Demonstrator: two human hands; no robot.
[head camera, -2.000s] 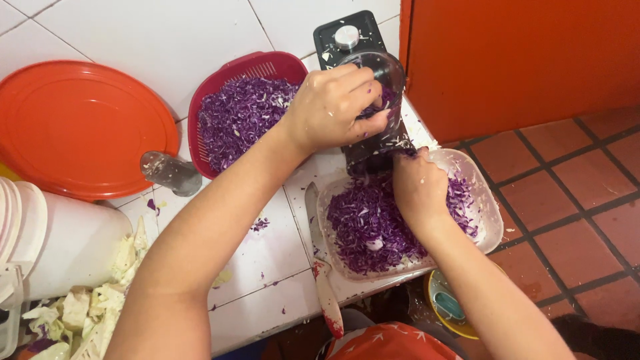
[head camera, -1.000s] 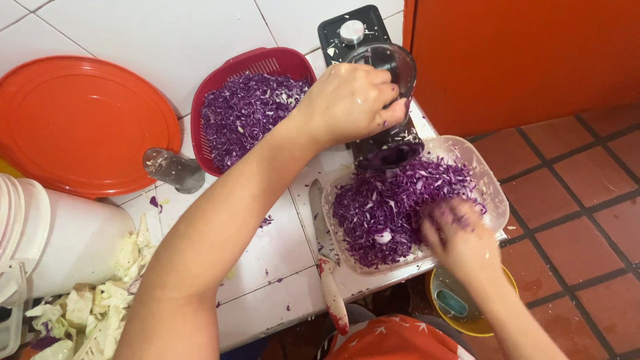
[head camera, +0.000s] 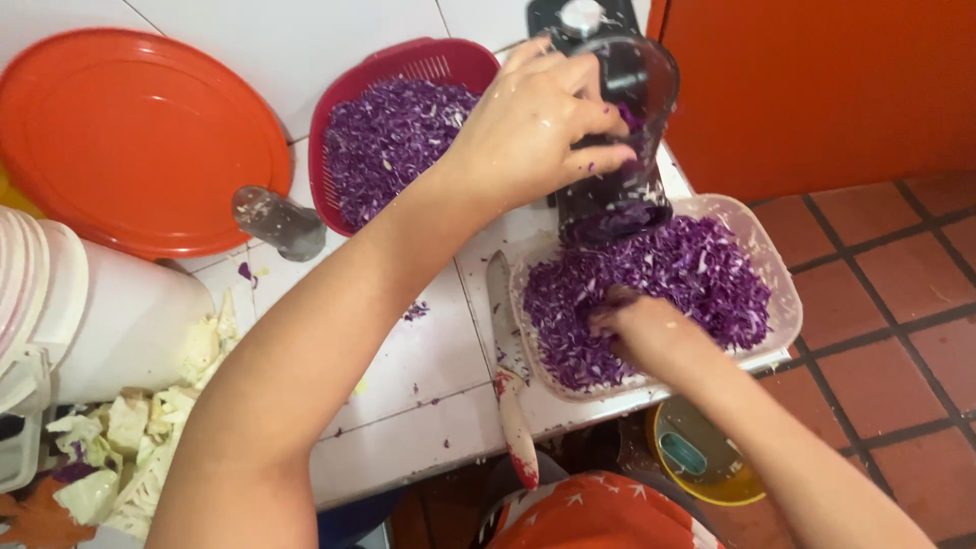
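Observation:
My left hand (head camera: 541, 126) rests at the clear feed bowl (head camera: 656, 84) of a black food processor (head camera: 610, 191), its fingertips bent at the near side of the bowl; whether they grip it is unclear. Below the dark chute, shredded purple cabbage (head camera: 709, 282) fills a translucent plastic container (head camera: 785, 305). Into the left part of that cabbage reaches my right hand (head camera: 640, 324), its fingertips partly buried. A magenta colander (head camera: 332, 114) with more shredded purple cabbage (head camera: 389, 137) stands left of the machine. A knife (head camera: 515, 427) lies beside the container, its red-stained handle past the counter edge.
An orange round lid (head camera: 145, 145), a clear plastic pusher (head camera: 280, 223) and a white bucket (head camera: 130, 305) are at the left. Pale cabbage pieces (head camera: 130, 442) lie below them. A yellow-rimmed bucket (head camera: 705, 450) stands under the white tiled counter's edge (head camera: 412, 476).
My right hand has moved from the chute's mouth, across the right part of the container, to its left part. The shredded cabbage there is spread differently. My left hand stays at the bowl.

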